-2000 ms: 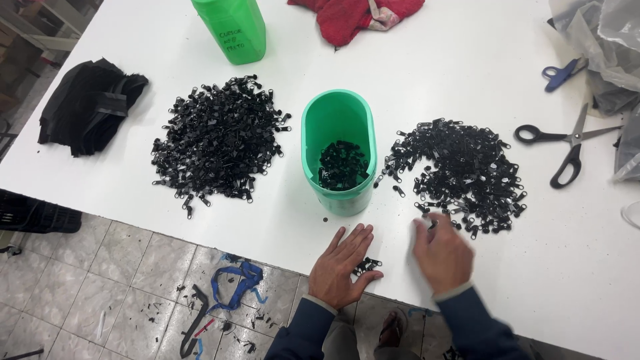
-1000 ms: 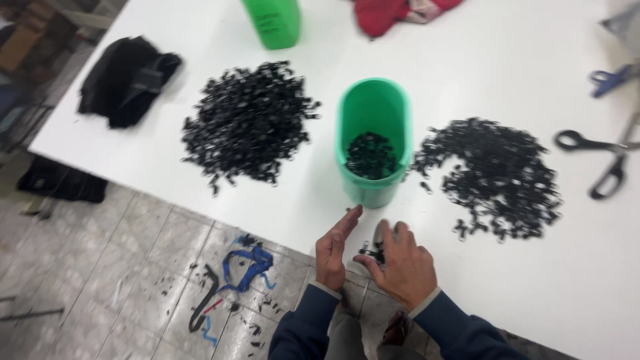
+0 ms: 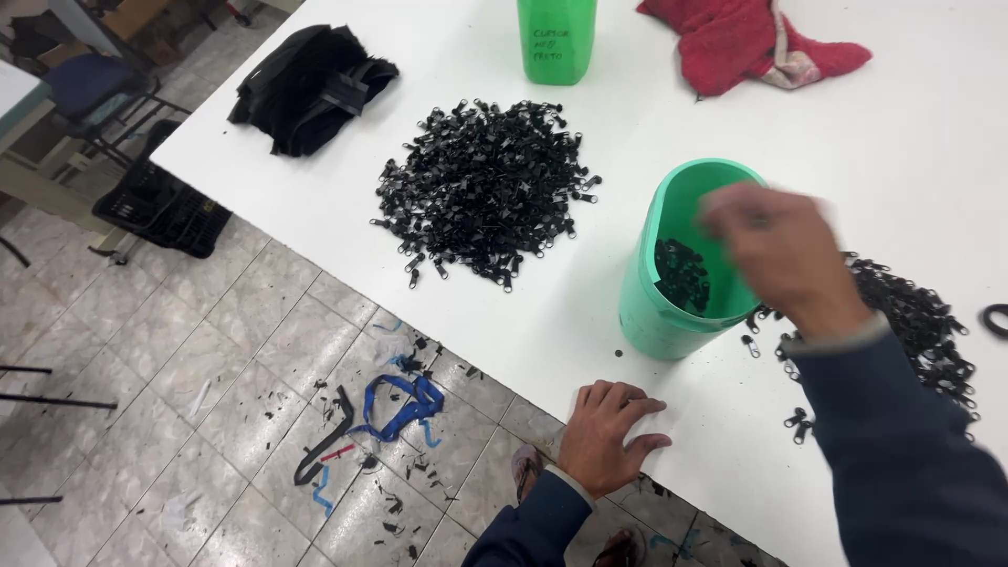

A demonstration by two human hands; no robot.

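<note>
My right hand (image 3: 776, 244), blurred, hangs over the right side of the opening of a green plastic container (image 3: 657, 315); whether its fingers hold anything cannot be made out. Black zipper sliders (image 3: 682, 276) lie inside the container. My left hand (image 3: 610, 437) rests at the table's near edge, fingers apart, holding nothing. Left of the container is a large pile of black zipper sliders (image 3: 484, 193). Another pile of zipper sliders (image 3: 906, 315) lies to the right, partly hidden by my right forearm.
A brighter green container (image 3: 556, 39) with handwriting stands at the back, beside a red cloth (image 3: 732, 47). Folded black fabric (image 3: 311, 90) lies at the back left. One scissors handle (image 3: 995, 320) shows at the right edge. Blue strips (image 3: 402, 405) and scraps litter the floor.
My right hand has risen from the table's near edge to above the container. The small group of sliders between my hands is no longer seen there. The view has shifted left.
</note>
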